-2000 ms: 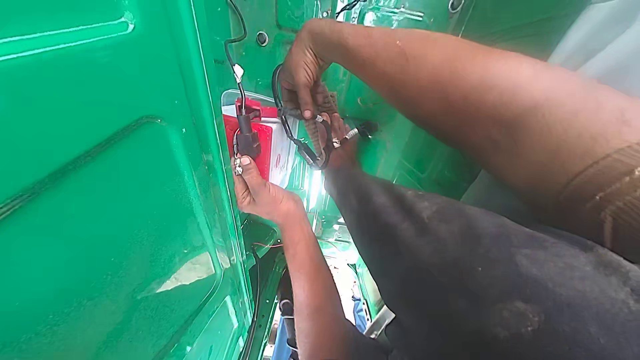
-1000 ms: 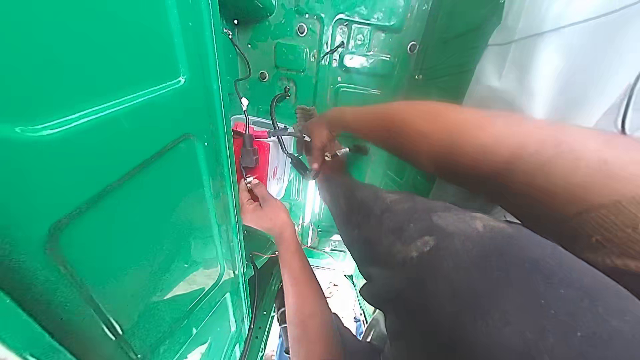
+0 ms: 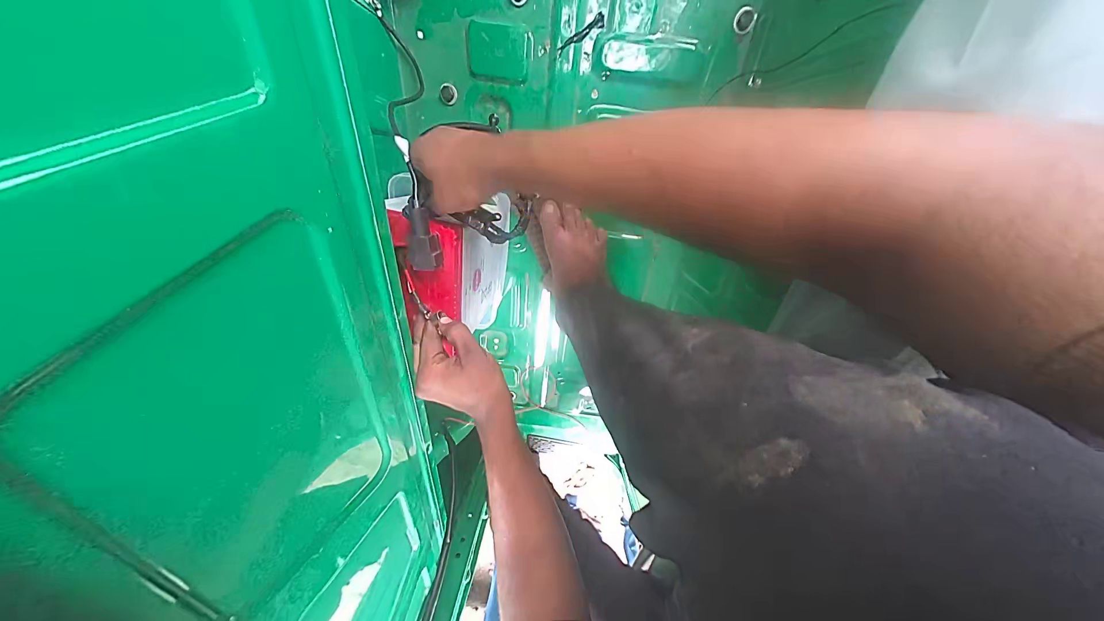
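My left hand pinches the end of a thin dark wire between thumb and fingers, just below a black connector. That connector hangs on a black cable, in front of a red object and a clear plastic container. Reaching across from the right, my right hand is blurred, over a black wiring harness with small plugs. Its fingers are mostly hidden, so its grip cannot be told. A bare foot rests beside the harness.
A large green painted metal panel fills the left side. Behind the hands stands a green metal wall with holes and pressed recesses. A leg in dark trousers crosses the lower right. Whitish sheeting hangs at upper right.
My right hand has moved left from beside the foot to near the black connector. My left hand is slightly lower below that connector.
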